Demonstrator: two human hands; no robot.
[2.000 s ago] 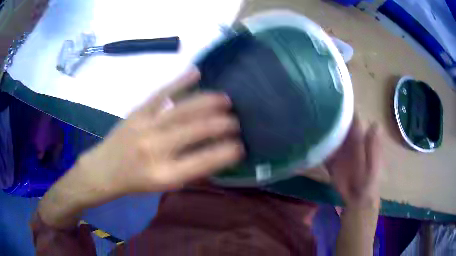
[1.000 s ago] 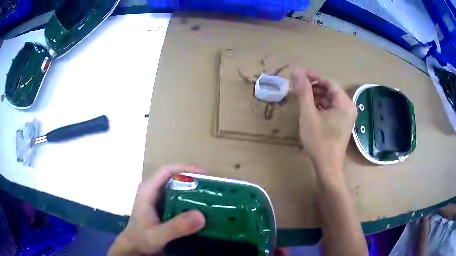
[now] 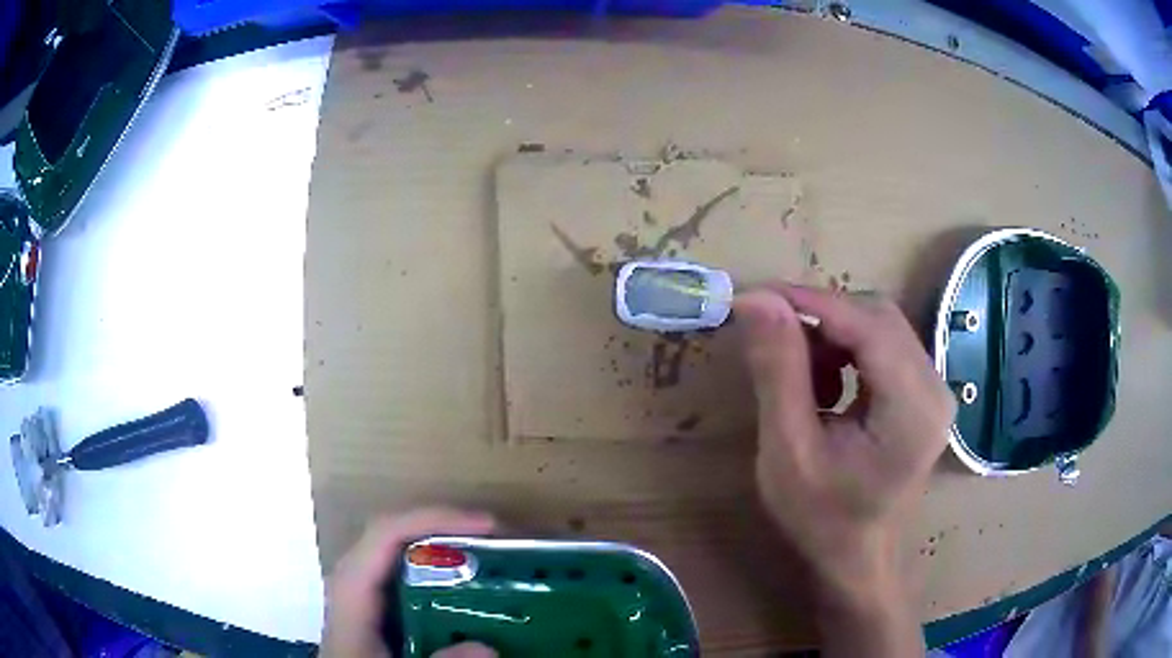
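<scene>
My left hand (image 3: 366, 585) holds a glossy green shell (image 3: 553, 602) at the bottom of the view, partly cut off by the frame. A silver-rimmed lamp piece with a red-orange centre (image 3: 438, 558) sits at the shell's upper left corner. My right hand (image 3: 848, 424) pinches a thin pale glue stick (image 3: 806, 319) between thumb and fingers. The stick's far end lies in the small white glue cup (image 3: 724, 298). The cup stands on a stained square cardboard pad (image 3: 566, 386).
A second green shell (image 3: 1092, 347) lies open side up at the right. A hammer (image 3: 142, 435) with a wrapped head lies on the white sheet (image 3: 244, 270) at the left. More green shells (image 3: 97, 116) are at the upper left. A blue bin (image 3: 450, 10) is along the back.
My right hand has moved slightly down and the stick now reaches into the cup. The view has shifted, so the held shell shows lower. Earlier the shell was turned with its hollow side up.
</scene>
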